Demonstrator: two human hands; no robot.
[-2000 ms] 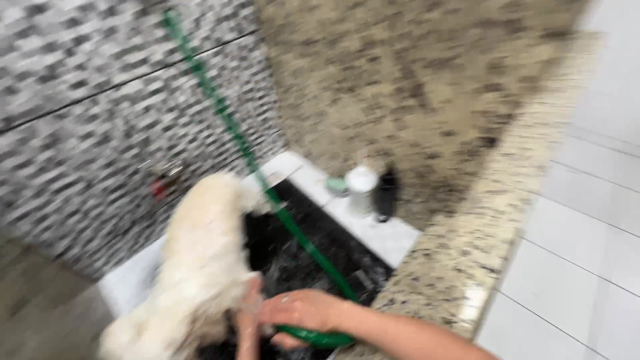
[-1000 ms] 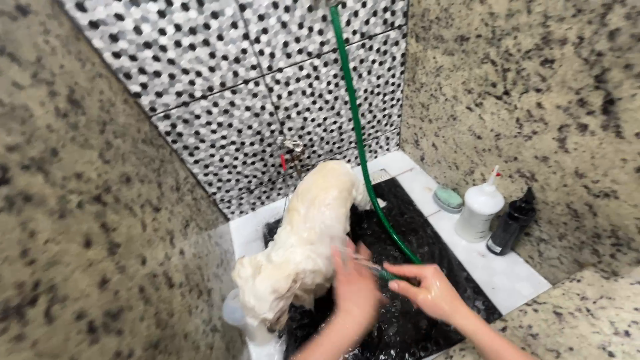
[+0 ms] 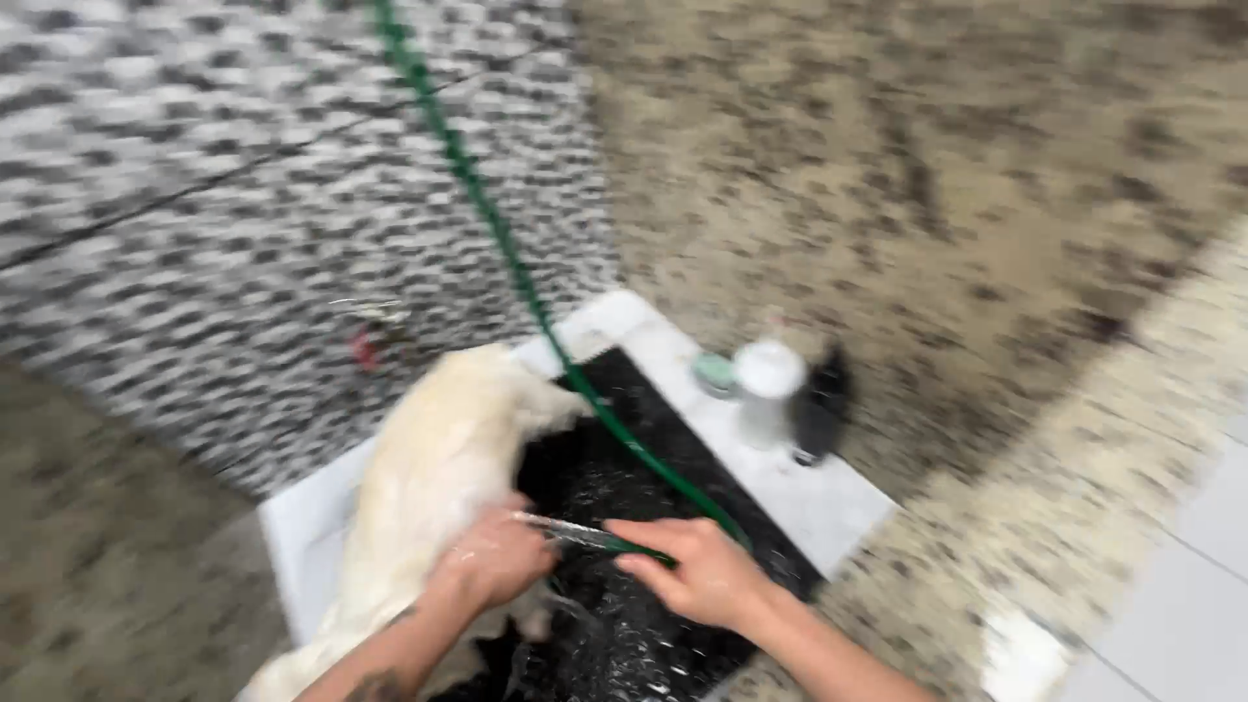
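Observation:
A wet, cream-coated dog (image 3: 429,458) stands at the left on a black mat (image 3: 634,604) that is wet with water. My left hand (image 3: 502,556) rests against the dog's side, its fingers partly hidden and blurred. To its right, my right hand (image 3: 697,570) grips the end of a green hose (image 3: 502,234). Water runs from the hose end toward my left hand. The hose hangs down from the top of the view and curves behind my right hand. The dog's head is not clearly visible.
A white bottle (image 3: 770,390), a black bottle (image 3: 824,405) and a small green round item (image 3: 715,373) stand on the white ledge (image 3: 809,497). Speckled stone walls (image 3: 877,195) and a mosaic-tiled wall (image 3: 244,273) with a red-handled tap (image 3: 366,346) enclose the basin.
My left hand, blurred in front of the dog's side one second ago, is now against its flank. My right hand still holds the hose. The view has swung and tilted strongly.

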